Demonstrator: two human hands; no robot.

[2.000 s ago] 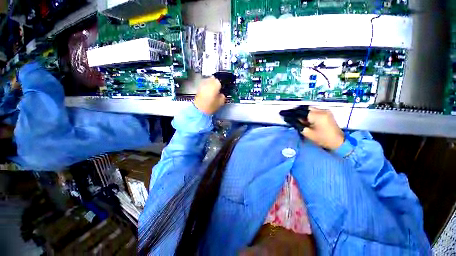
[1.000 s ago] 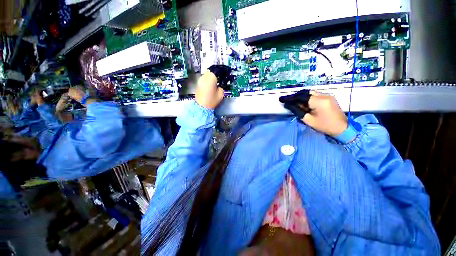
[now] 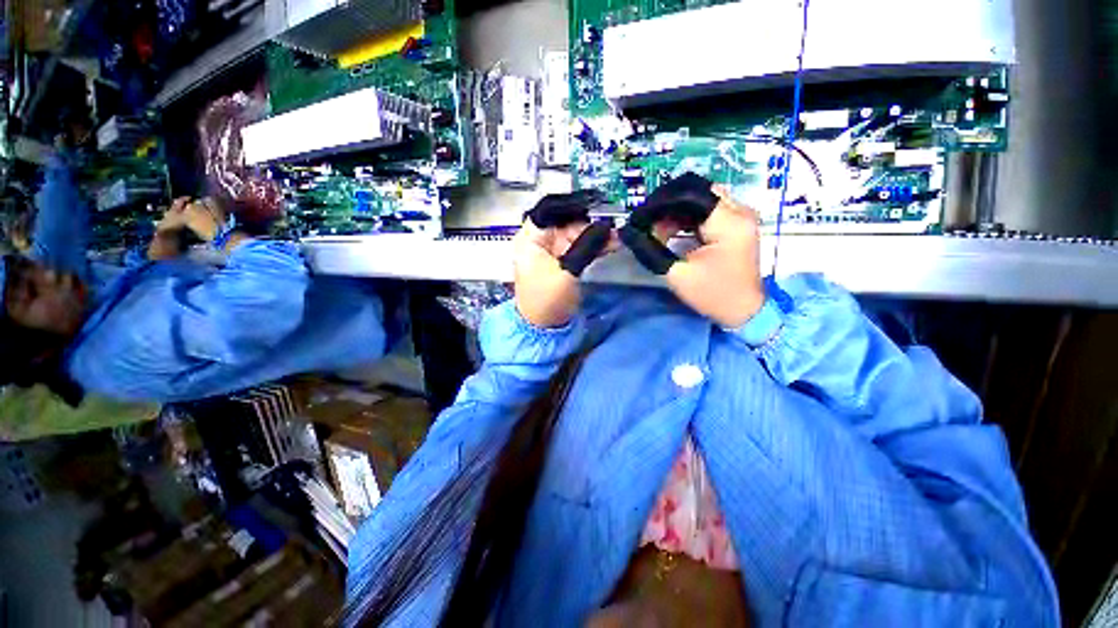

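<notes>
My left hand [image 3: 554,260] and my right hand [image 3: 707,252] are close together above the near rail [image 3: 858,261], at the near edge of the large green circuit board [image 3: 699,166]. Black finger cots cover the thumbs and fingertips of both hands. The fingers of each hand curl toward the thumb and the tips face each other. Whether a small part is pinched between them cannot be told. A blue wristband [image 3: 765,321] is on my right wrist, and a blue cord [image 3: 797,92] rises across the board.
A long white heatsink [image 3: 809,52] crosses the board. A second board [image 3: 362,202] with a white heatsink lies left. Labelled bags [image 3: 516,129] and a red bag [image 3: 227,147] lie beside it. A coworker in blue [image 3: 209,325] and cardboard boxes [image 3: 380,429] are at left.
My right hand has moved left and my left hand slightly right, so their fingertips now nearly meet. The blue cord has shifted left. The coworker has leaned into view.
</notes>
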